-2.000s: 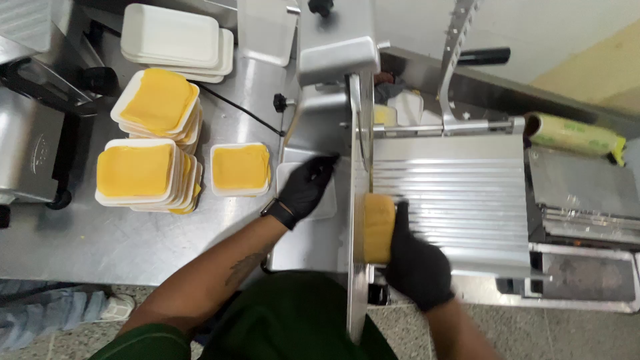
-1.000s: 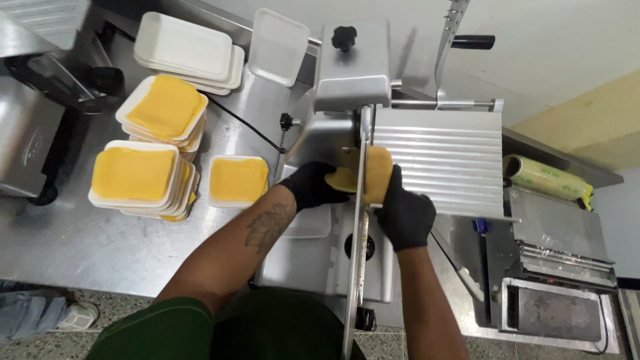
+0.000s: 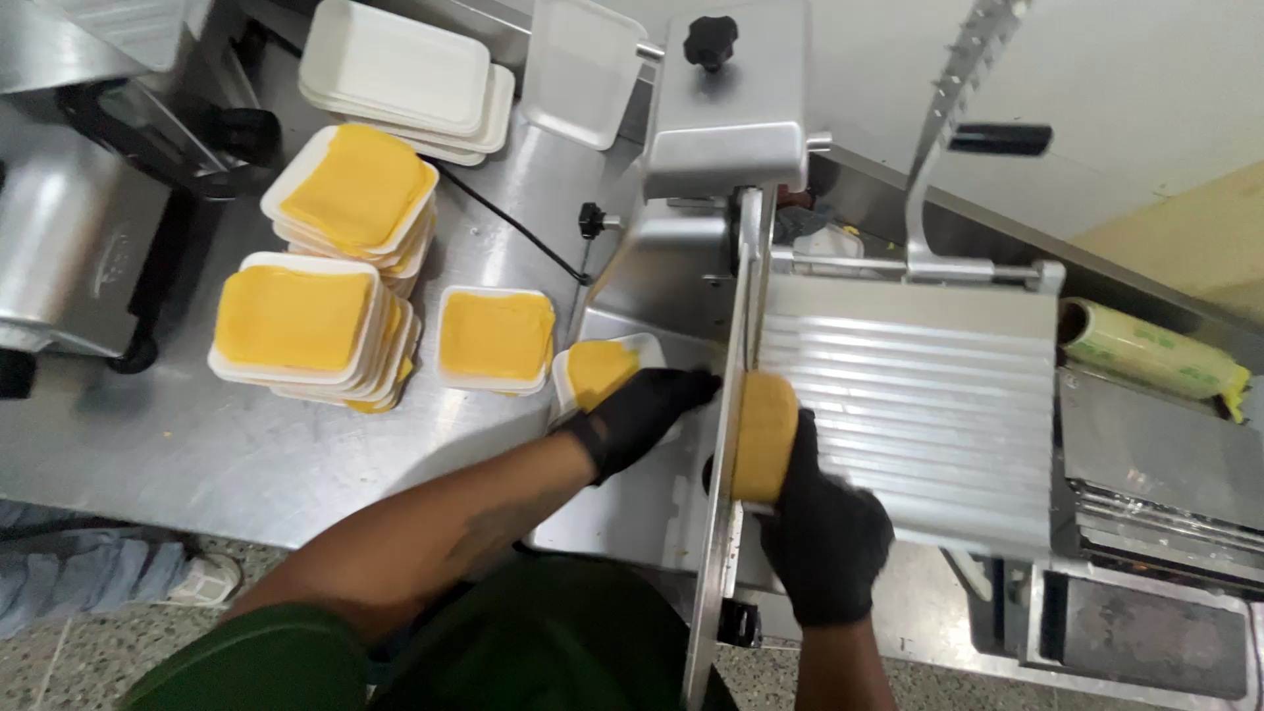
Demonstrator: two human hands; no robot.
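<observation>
My right hand [image 3: 829, 533], in a black glove, grips a block of yellow cheese [image 3: 764, 436] against the blade side of a metal slicer. The slicer's ridged carriage [image 3: 918, 415] lies to its right. On the other side of the upright plate, my gloved left hand [image 3: 647, 410] reaches toward the blade with nothing visible in its fingers. Partly under that hand, a white foam tray [image 3: 647, 348] holds sliced cheese [image 3: 600, 369]. Farther left are a single tray of slices [image 3: 496, 336] and two stacks of cheese-topped trays, one in front [image 3: 293, 316], one behind [image 3: 357, 188].
White trays [image 3: 395, 64] are piled at the back beside a translucent tray [image 3: 583, 74]. A black cable [image 3: 509, 222] crosses the steel table. Another machine [image 3: 69, 237] stands at left; a film roll [image 3: 1150, 351] and wrapping machine [image 3: 1165, 434] are at right. A person's shoe [image 3: 207, 580] shows lower left.
The ridged carriage and my right hand with the cheese have moved toward me since one second ago. My left hand has left the cheese slice it touched; slices now lie on the tray beside it.
</observation>
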